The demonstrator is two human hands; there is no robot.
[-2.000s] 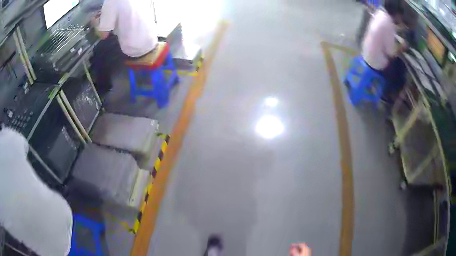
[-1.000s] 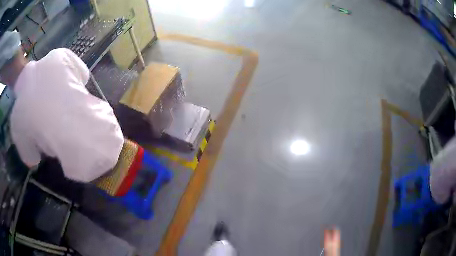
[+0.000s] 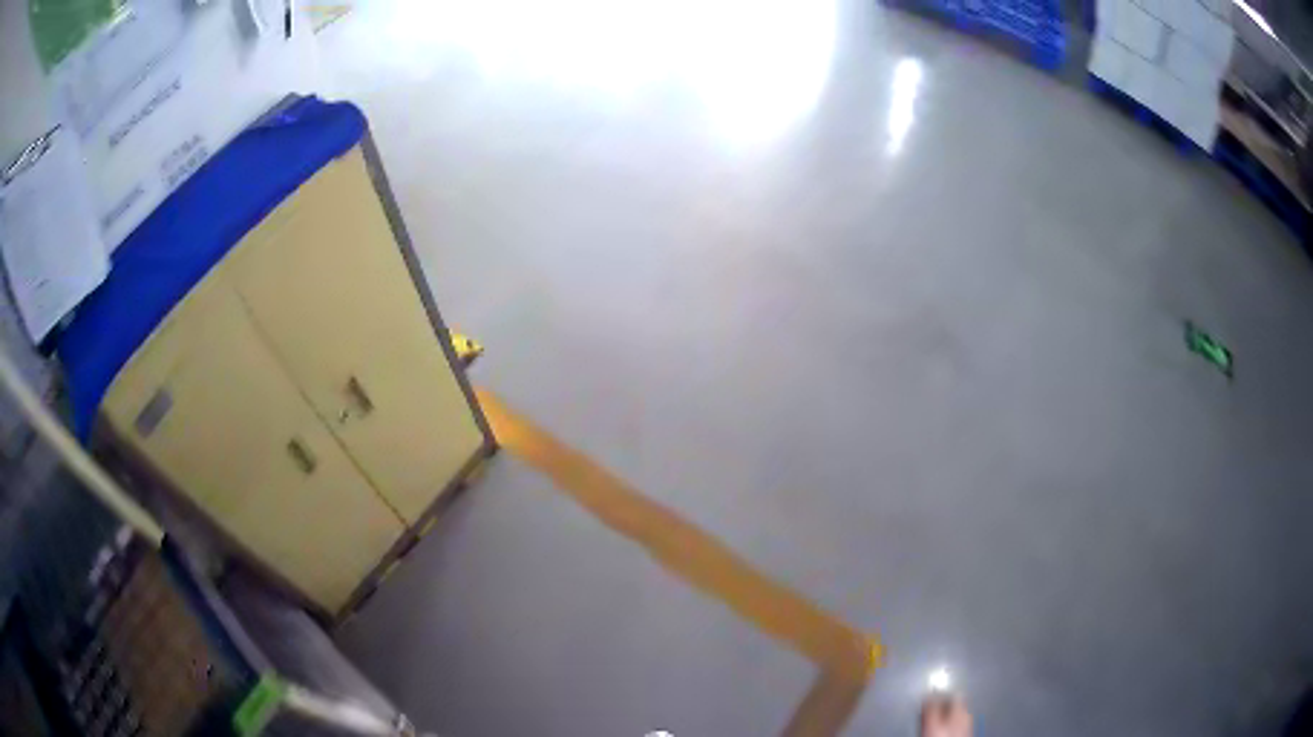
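Note:
My right hand [image 3: 945, 716] shows only as a small blurred patch, cut off by the bottom edge right of centre. It touches nothing that I can see; whether its fingers are open or closed is unclear. My left hand is not in view. A cream two-door cabinet [image 3: 310, 360] stands at the left with a blue cover [image 3: 216, 238] on its top. Orange tape [image 3: 655, 526] runs over the glossy grey floor [image 3: 806, 331] from the cabinet's corner to a bend near my hand.
A bench or rack edge [image 3: 216, 619] with green tape fills the lower left. Papers [image 3: 51, 231] hang at the upper left. A green floor sign [image 3: 1210, 349] lies at the right. Blue pallets or crates [image 3: 1008, 26] and a white stack [image 3: 1159, 65] stand at the upper right.
The seated people, stools and tray stacks have left the view. The cabinet now stands large at the left. The floor sign appears lower and farther right. My right hand remains at the bottom edge.

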